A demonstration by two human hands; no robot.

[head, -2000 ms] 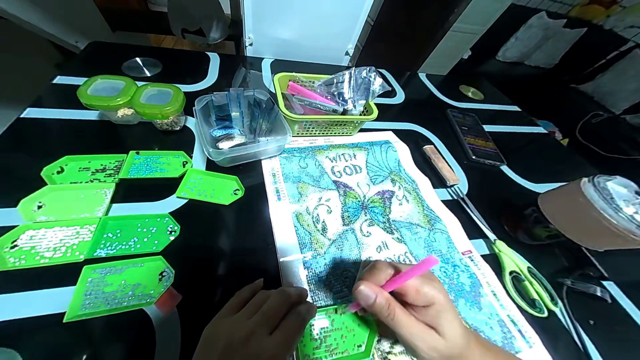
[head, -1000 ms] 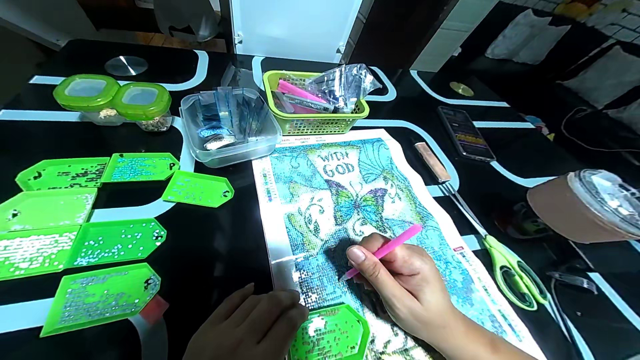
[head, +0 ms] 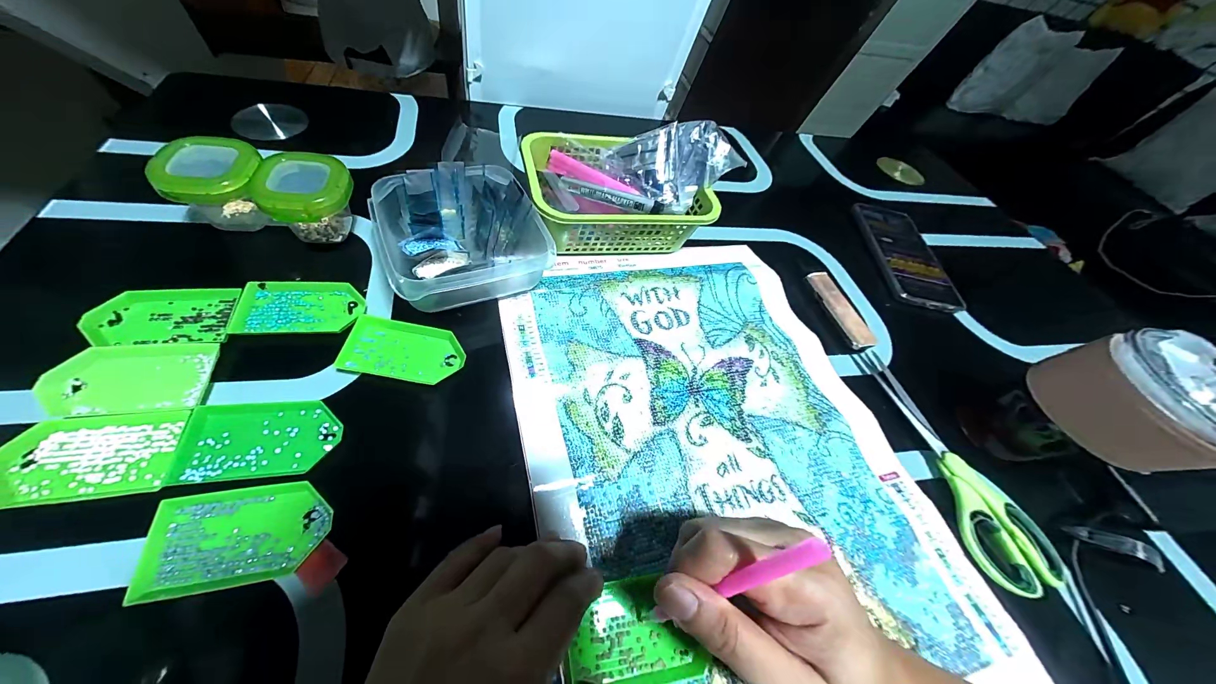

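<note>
A diamond painting canvas with a butterfly and lettering lies on the black table. My right hand holds a pink drill pen between thumb and fingers, its tip over a green bead tray at the canvas's lower part. My left hand rests at the left edge of that tray, fingers bent; whether it grips the tray is unclear. Several more green trays with beads, such as a near one and a small one, lie at the left.
A clear plastic container and a green basket with packets stand behind the canvas. Green-lidded jars are at back left. Green-handled scissors, a wooden-looking block, a phone and a lidded cup sit at the right.
My right hand with the pink pen was over the canvas one second ago and has come back down to the green tray. My left hand stays beside the tray.
</note>
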